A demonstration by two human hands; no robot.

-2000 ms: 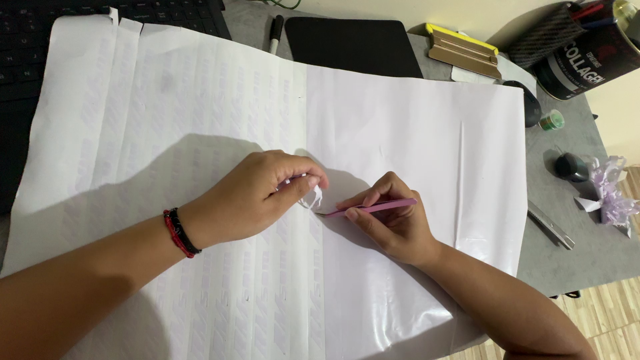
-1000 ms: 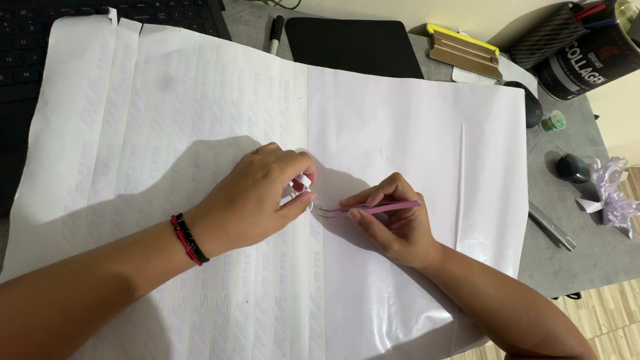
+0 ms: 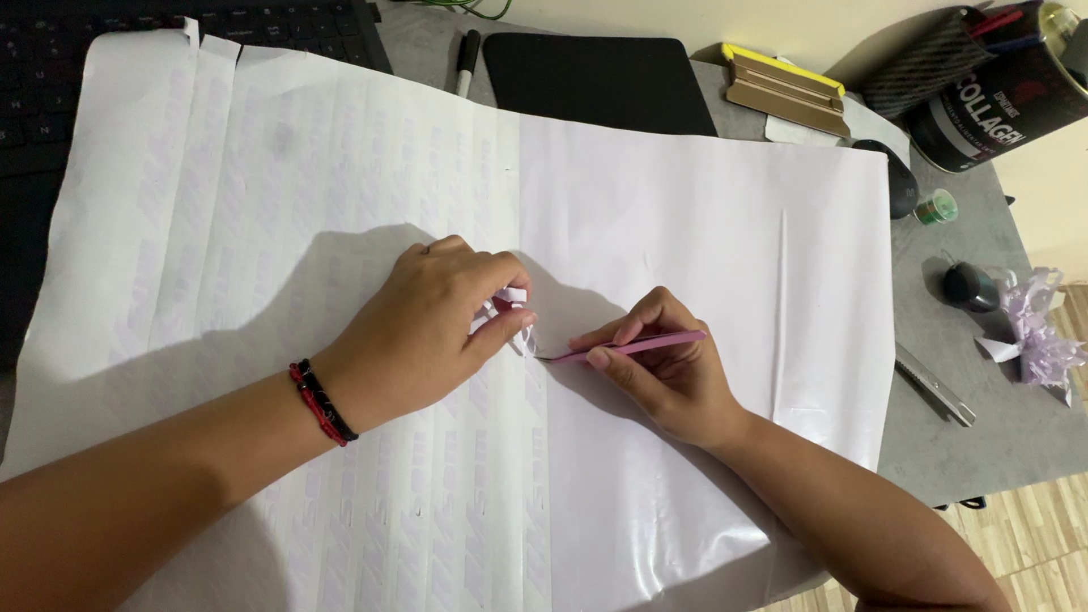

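Observation:
A large white vinyl sheet (image 3: 663, 221) lies across the desk, with rows of faint cut lettering on its left part. My left hand (image 3: 446, 327) pinches thin white vinyl strips (image 3: 512, 297) between thumb and fingers, just above the sheet. Close on its right, my right hand (image 3: 667, 370) holds pink tweezers (image 3: 663, 342) like a pen. Their dark tips are at the dangling end of the strips, near the edge of the lettered part; whether they grip a strip cannot be told.
Behind the sheet are a black keyboard (image 3: 42, 93), a marker (image 3: 466, 64), a black pad (image 3: 595, 81) and a yellow-edged squeegee (image 3: 786, 89). On the right are a black canister (image 3: 994, 102), a small green-filled container (image 3: 937, 207), a metal-cased cutter (image 3: 935, 387) and crumpled vinyl scraps (image 3: 1033, 331).
My left hand has shifted its fingers around the strips, compared with two seconds ago. My right hand has barely moved and still holds the tweezers.

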